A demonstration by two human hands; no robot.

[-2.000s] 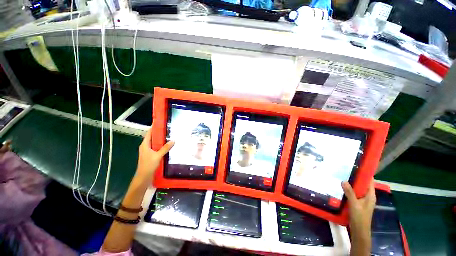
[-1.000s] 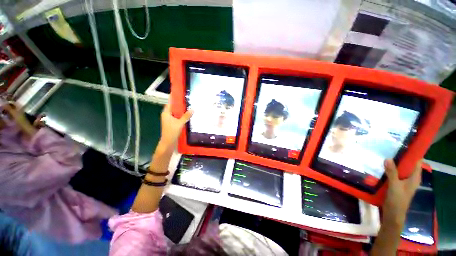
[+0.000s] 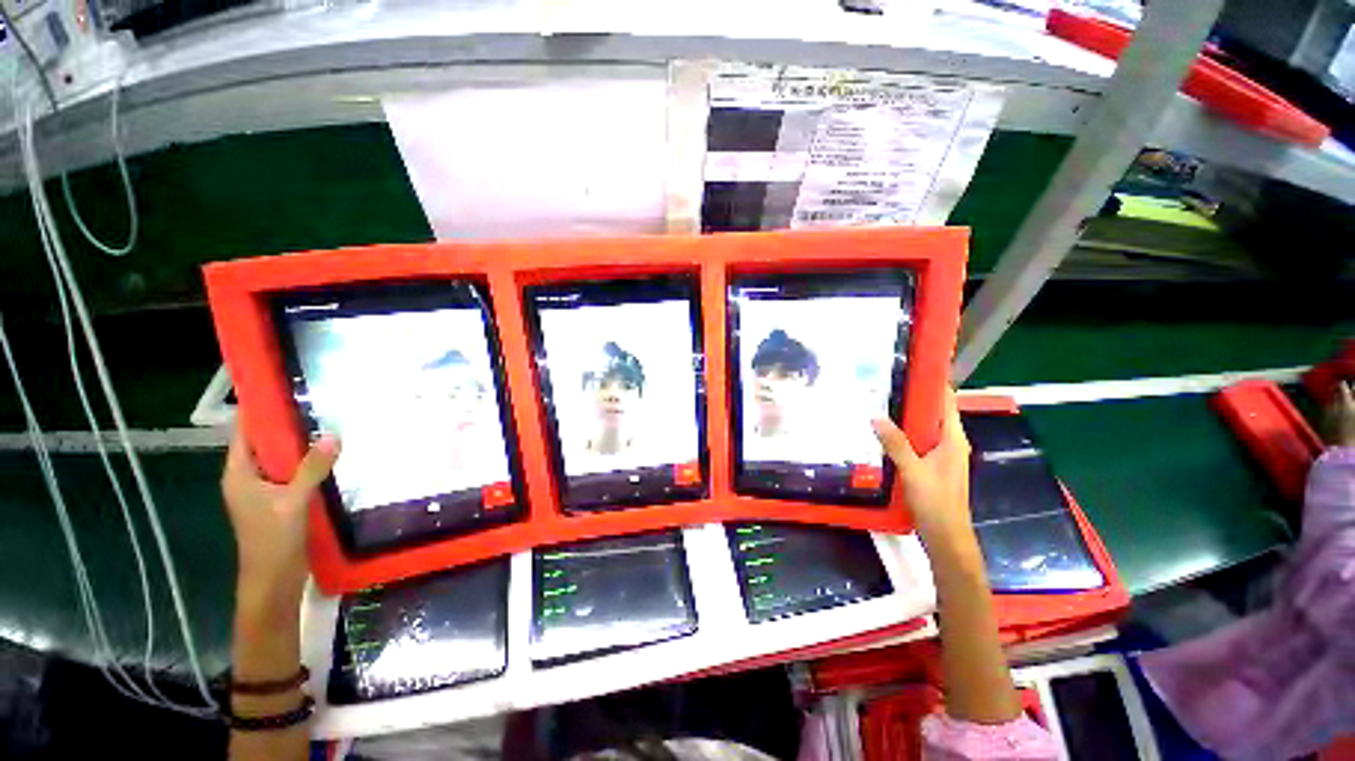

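Note:
A red three-slot tray (image 3: 595, 256) is held up in front of me, tilted towards me. It holds a left tablet (image 3: 401, 402), a middle tablet (image 3: 617, 394) and a right tablet (image 3: 822, 384), each showing a live camera picture of a person. My left hand (image 3: 280, 498) grips the tray's left end, thumb on the front. My right hand (image 3: 929, 468) grips its right end, thumb at the right tablet's edge. Fingers behind the tray are hidden. Below lies a white tray (image 3: 713, 650) with three tablets showing dark screens with green text.
Stacked red trays with tablets (image 3: 1040, 602) stand at the right. Beyond is a dark green conveyor (image 3: 1159, 476) and a person's pink sleeve (image 3: 1263, 610). White cables (image 3: 89, 402) hang at the left. A shelf (image 3: 595, 67) with sheets (image 3: 847, 149) hanging from it runs behind the tray.
The view has swung to the right, so the held tray now sits further left in view. Its tilt has changed, with the right end now higher. Both hands still hold it and the camera pictures remain.

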